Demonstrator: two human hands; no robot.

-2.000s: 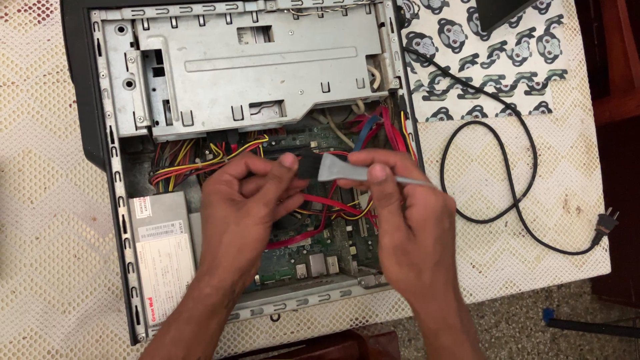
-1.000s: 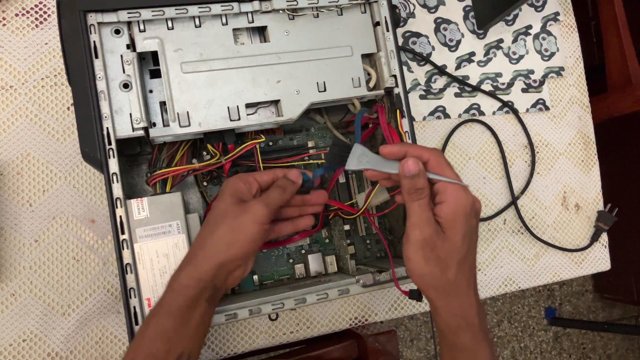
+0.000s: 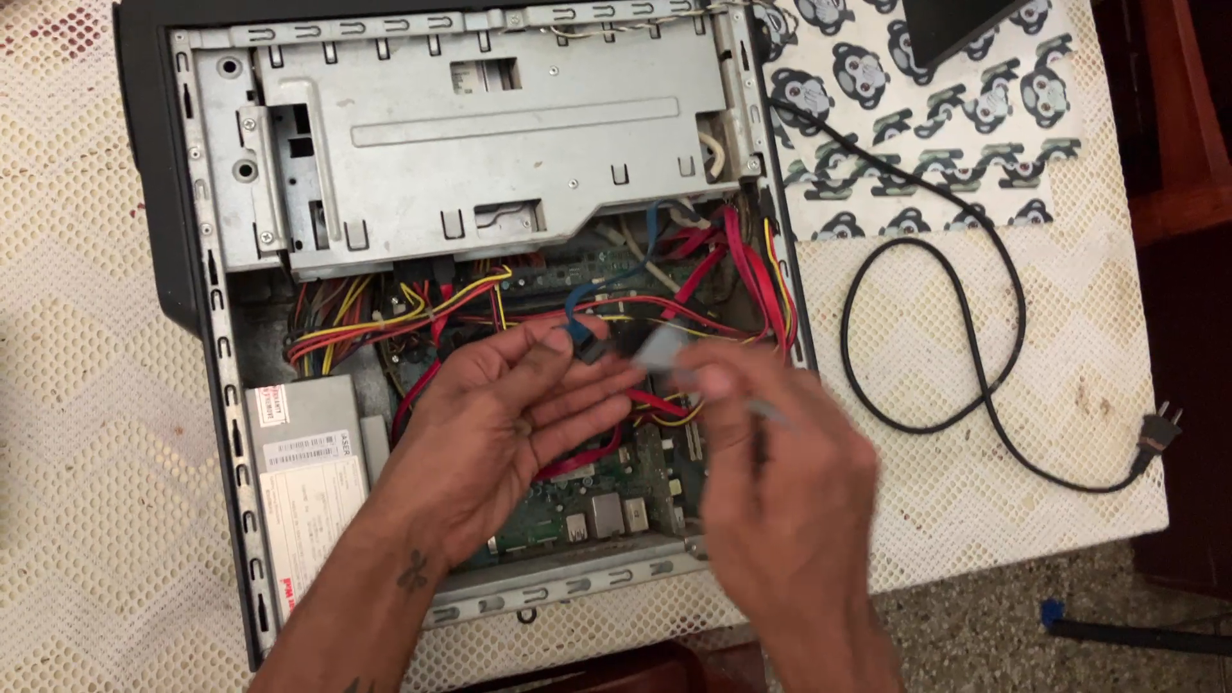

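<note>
My left hand (image 3: 510, 414), palm up over the opened desktop computer case (image 3: 226, 433), pinches the dark connector end of a blue flat cable (image 3: 616, 281) between thumb and fingers. Its other end runs up beside the metal drive cage (image 3: 481, 144). My right hand (image 3: 780, 452) grips a grey brush (image 3: 664, 348), blurred, whose dark bristles are close to the connector; whether they touch I cannot tell. Beneath both hands lie red cables (image 3: 756, 269), multicoloured power wires (image 3: 385, 322) and the green motherboard (image 3: 539, 510), partly hidden.
The power supply (image 3: 351, 414) fills the case's lower left. On the lace tablecloth (image 3: 1039, 385) to the right, a black power cord (image 3: 1022, 269) loops to its plug (image 3: 1160, 430). Patterned fabric (image 3: 914, 164) with a dark object (image 3: 953, 29) lies at upper right. A dark rod (image 3: 1136, 635) is at lower right.
Two seconds ago my left fingers were at the brush's bristles; the blue cable is in them from the middle frame on. The brush in my right hand has since come down to the connector.
</note>
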